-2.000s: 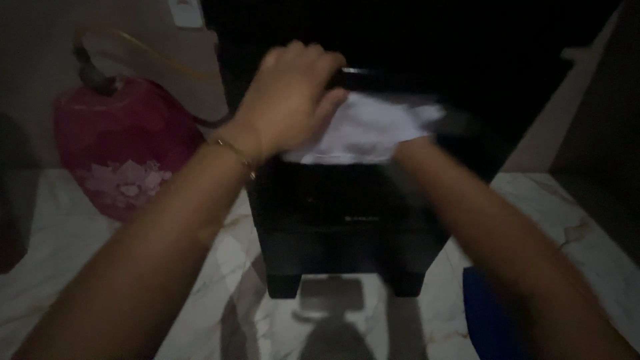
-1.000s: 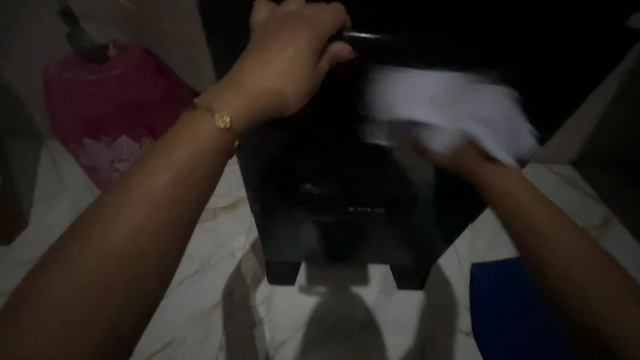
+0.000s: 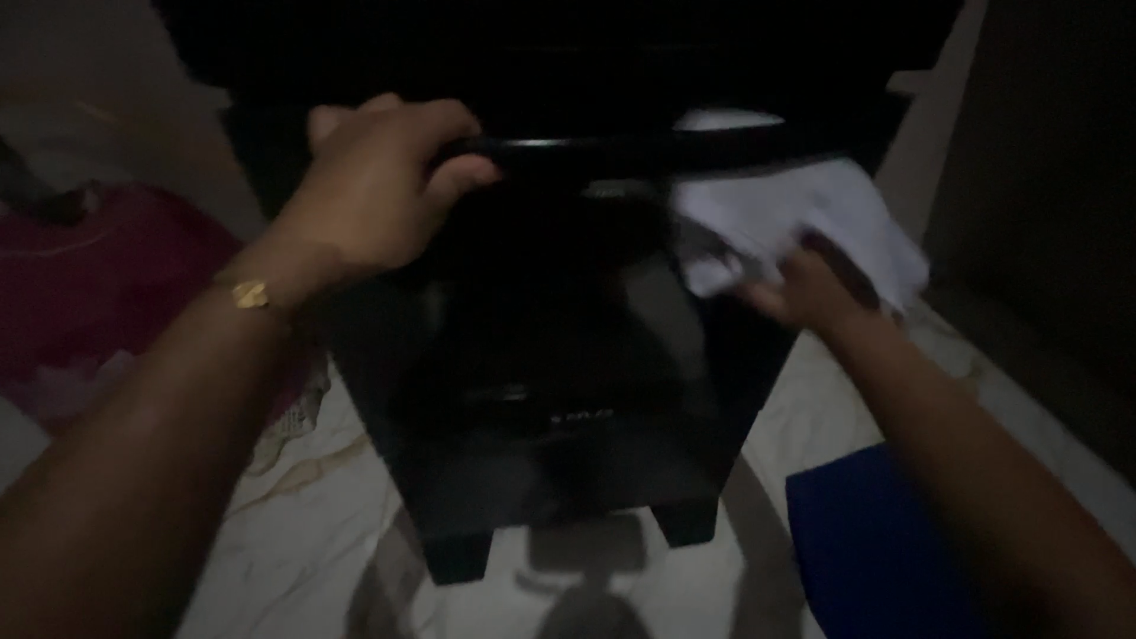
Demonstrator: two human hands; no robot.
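A glossy black cabinet-like appliance (image 3: 550,355) with short feet stands in front of me in dim light. My left hand (image 3: 382,177) is curled over the left end of its dark horizontal handle or edge (image 3: 568,144), thumb below. A gold-coloured bracelet (image 3: 250,294) is on that wrist. On the right, my right hand (image 3: 803,284) grips a white cloth (image 3: 799,200) against or close to the black front, just below the edge; motion blur hides the exact contact. Another pale patch (image 3: 728,119), a reflection or cloth, shows above the edge.
At the left a dark pink bag or cover (image 3: 115,293) with a pale flower pattern rests on the marbled floor (image 3: 293,497). A blue flat object (image 3: 870,541) lies at the lower right, partly behind my right forearm. A dark upright surface (image 3: 1047,222) borders the right side.
My right hand and the white cloth have moved from the middle of the black front to its right side. The left hand stays at the upper left edge.
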